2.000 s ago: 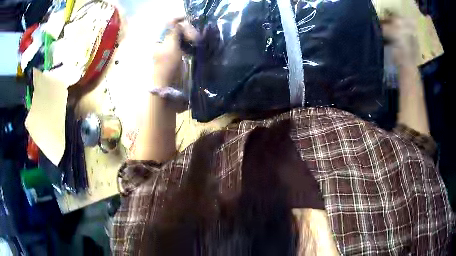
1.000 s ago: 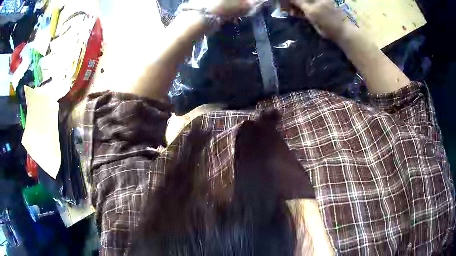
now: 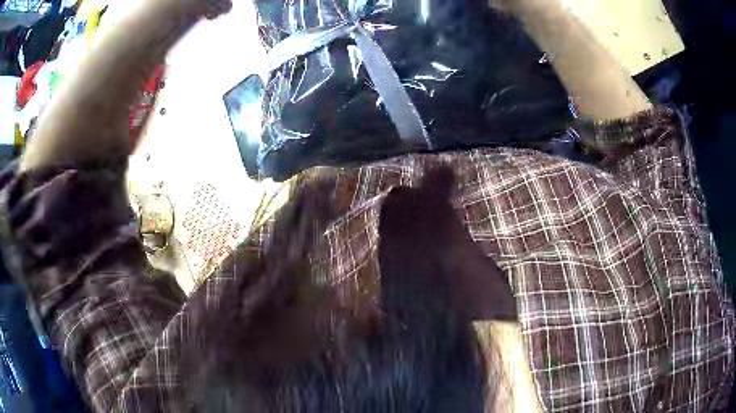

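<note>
A bundle of bagged garments, black and glossy under crinkled plastic, lies right in front of me. A grey-white tying strip runs up it and crosses another length at the upper left of the bundle. My left hand is at the top edge, up and left of the bundle, blurred and partly cut off; its grip is hidden. My right hand is almost wholly cut off by the top edge, over the bundle's far right part; its fingers do not show.
A phone-like slab lies against the bundle's left side. A sheet with rows of small red labels and a round container lie lower left. A red tray is partly behind my left forearm. A tan board is upper right.
My left hand has moved left and away from the bundle, where both hands were together. The strip's crossing is now uncovered. My right hand has slipped mostly out at the top.
</note>
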